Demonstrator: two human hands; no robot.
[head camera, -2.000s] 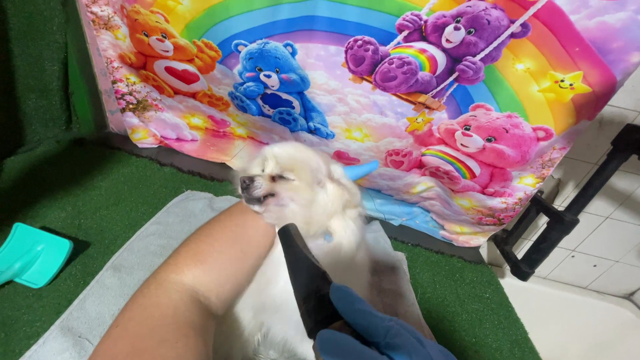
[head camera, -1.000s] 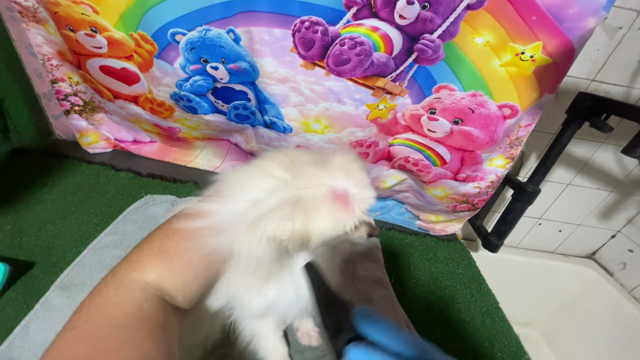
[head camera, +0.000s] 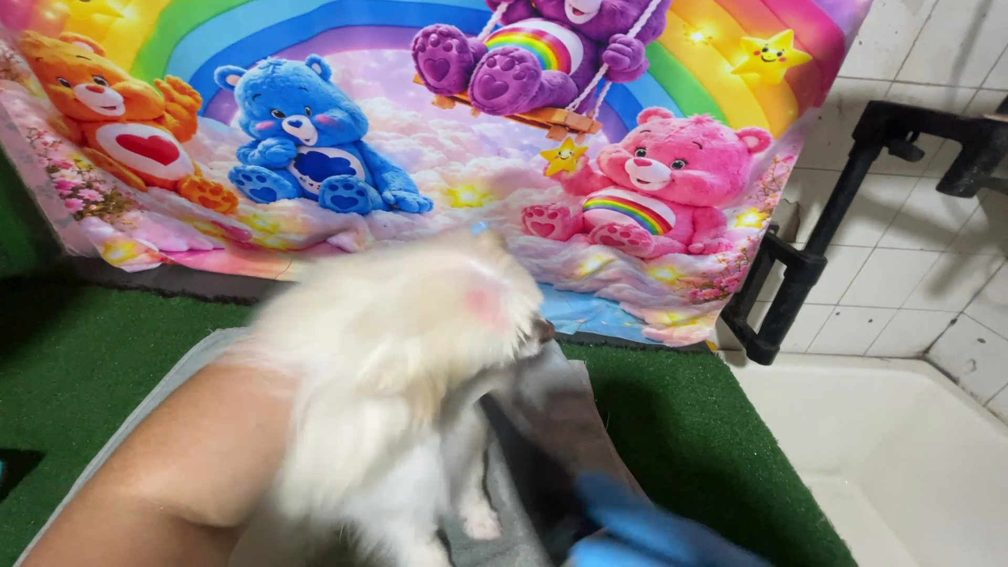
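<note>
A fluffy cream-white dog (head camera: 370, 354), blurred by motion, sits on a grey towel (head camera: 185, 386), its head turned to the right and a pink patch on its cheek. From the lower left my bare left forearm reaches to the dog, and the left hand itself is hidden behind the fur. My right hand (head camera: 638, 524), in a blue glove and blurred, holds a black nozzle-like tool (head camera: 535, 472) at the lower centre, its tip close to the dog's chest. A bit of light blue (head camera: 479, 227) shows on top of the dog's head.
Green artificial turf (head camera: 669, 441) covers the surface under the towel. A colourful cloth printed with bears (head camera: 472, 197) hangs behind the dog. At right stand a black metal bracket (head camera: 815, 236), a white tub (head camera: 850, 425) and a tiled wall (head camera: 906, 244). A teal edge shows at far left.
The dog's head has turned from facing left to facing right. The black tool has moved lower, from beside the dog's neck to near its chest. The view has shifted somewhat.
</note>
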